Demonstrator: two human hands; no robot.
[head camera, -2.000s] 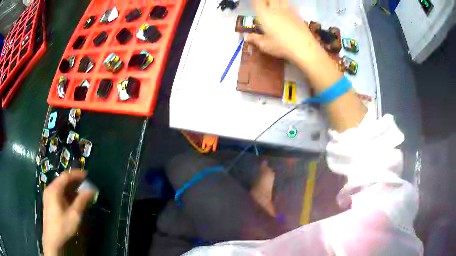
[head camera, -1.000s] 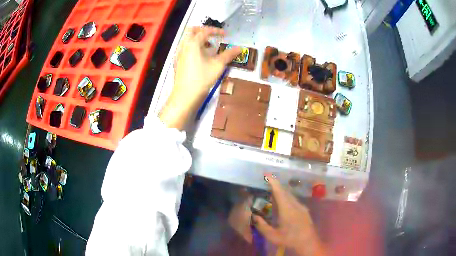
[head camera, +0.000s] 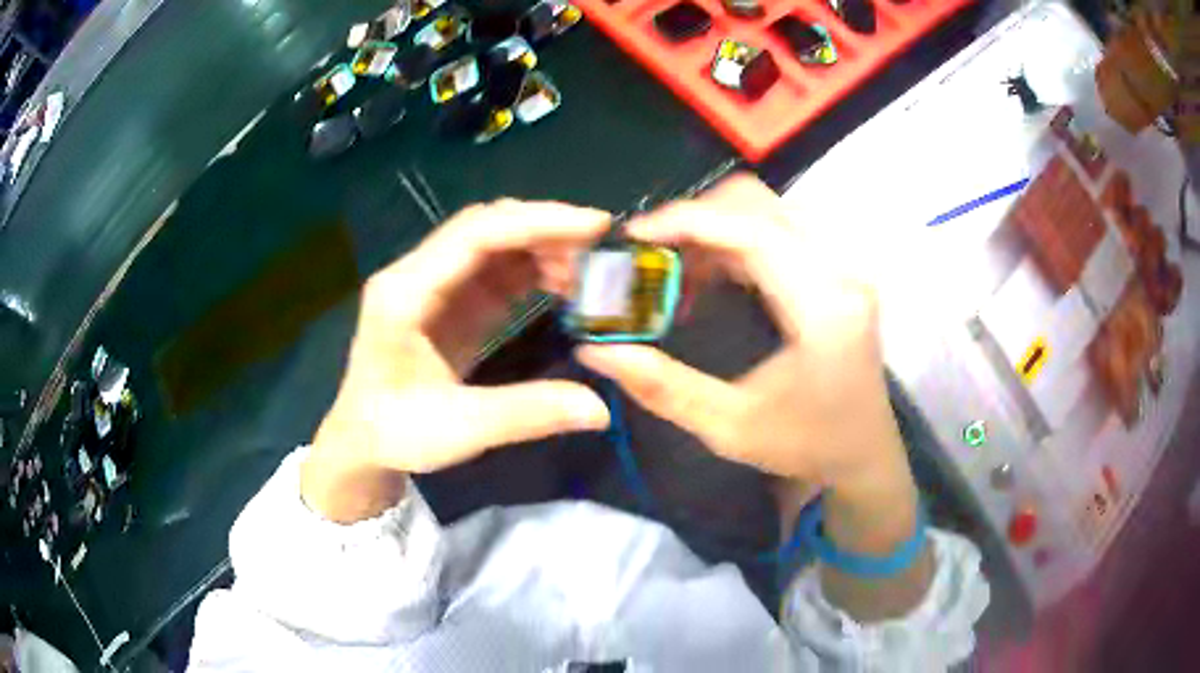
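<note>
A watch display module (head camera: 628, 292), silver and yellow inside with a teal edge, is held up in front of me, slightly blurred. My right hand (head camera: 790, 348) grips it between the fingers at its top and the thumb at its lower edge. My left hand (head camera: 441, 342) is curved at its left side. The left fingertips are at the module's upper left edge, partly hidden, and the left thumb is apart from it, below.
More modules (head camera: 455, 79) lie on the dark green mat (head camera: 250, 237), beside a red-orange component tray (head camera: 757, 125). An amber patch (head camera: 263, 316) and small parts (head camera: 105, 427) are at left. The white machine bed (head camera: 921, 283) at right bears a blue pen (head camera: 978, 203) and brown fixtures (head camera: 1053, 226).
The view has turned left towards the mat. My left hand has left the fixture on the bed, and both hands have come together around the module, raised from the machine's front edge.
</note>
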